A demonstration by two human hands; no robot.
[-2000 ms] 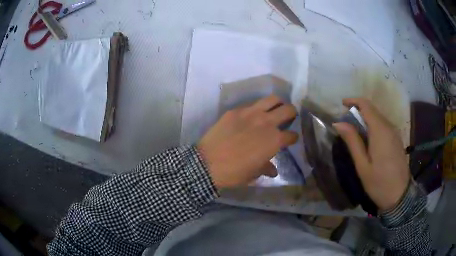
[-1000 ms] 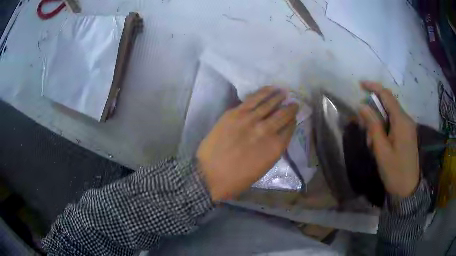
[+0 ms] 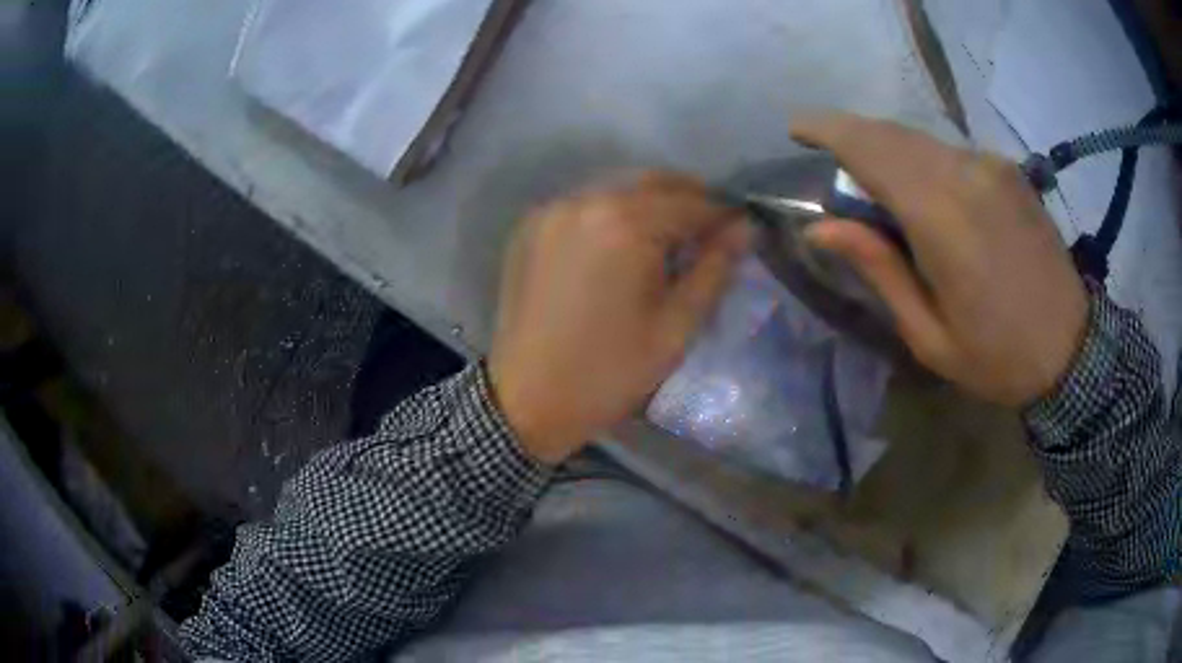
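Observation:
My right hand [image 3: 966, 259] holds the steam iron [image 3: 823, 266] by its handle, with the iron's body at the upper edge of the work. My left hand [image 3: 603, 298] is blurred, its fingertips pinched together near the iron's tip; whether cloth or sheet is between them cannot be told. The shiny speckled pocket template [image 3: 706, 395] lies below and between the hands. White sheet folds [image 3: 791, 389] lie over part of it, with a dark narrow edge at the right. The left hand and iron hide the upper part of the work.
The finished pile [image 3: 370, 71], white with a brown layered edge, is at upper left. A narrow fabric strip [image 3: 936, 65] and white sheets [image 3: 1056, 91] are at upper right. The iron's hose [image 3: 1115, 145] runs off right. The table's front edge slants below the work.
The view has shifted and turned. The iron has swung from the right side of the work to its upper edge. My left hand has gone from lying flat on the work to pinched fingers.

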